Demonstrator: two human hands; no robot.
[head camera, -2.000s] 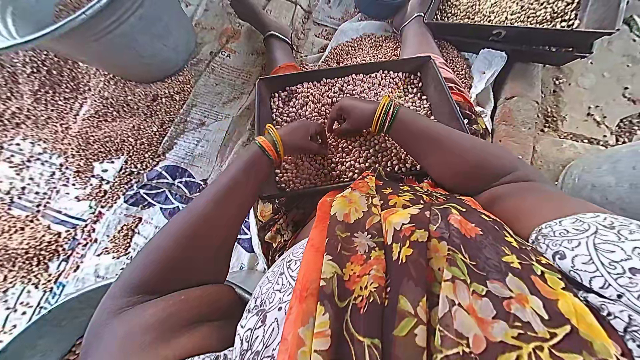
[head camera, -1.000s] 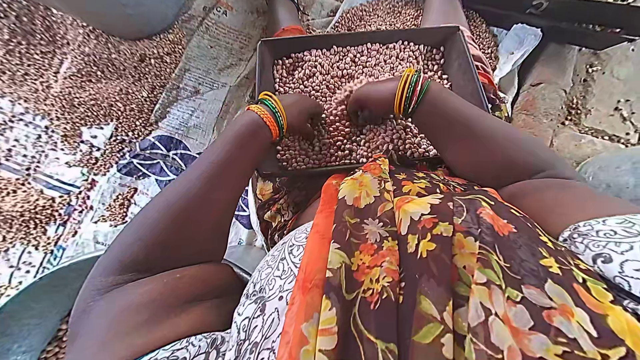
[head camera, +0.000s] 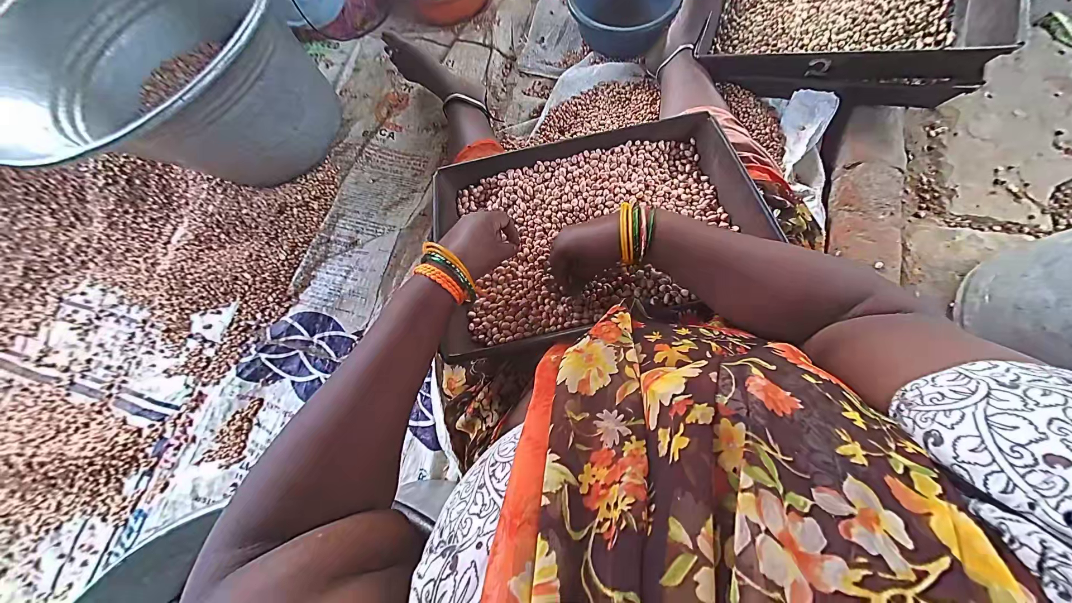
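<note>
A dark rectangular metal tray (head camera: 578, 144) lies across my lap, holding a layer of brownish-pink nuts or beans (head camera: 603, 180). My left hand (head camera: 484, 243) rests over the tray's left part, fingers curled down at the nuts. Near the middle, my right hand (head camera: 584, 251) is bent down into them, its fingertips hidden behind the hand. A small gap parts the two hands. Whether either hand holds a nut cannot be made out. Bangles circle both wrists.
A metal bucket (head camera: 276, 109) stands at upper left beside nuts spread on printed sheets (head camera: 335, 251). Beyond the tray are a nut heap (head camera: 603, 109) and a blue-grey tub (head camera: 624, 29). Another filled tray (head camera: 854, 65) sits upper right; metal vessels (head camera: 1017, 293) edge the right and lower left.
My two hands, close together over the nuts two seconds ago, are now farther apart. The view has shifted between frames.
</note>
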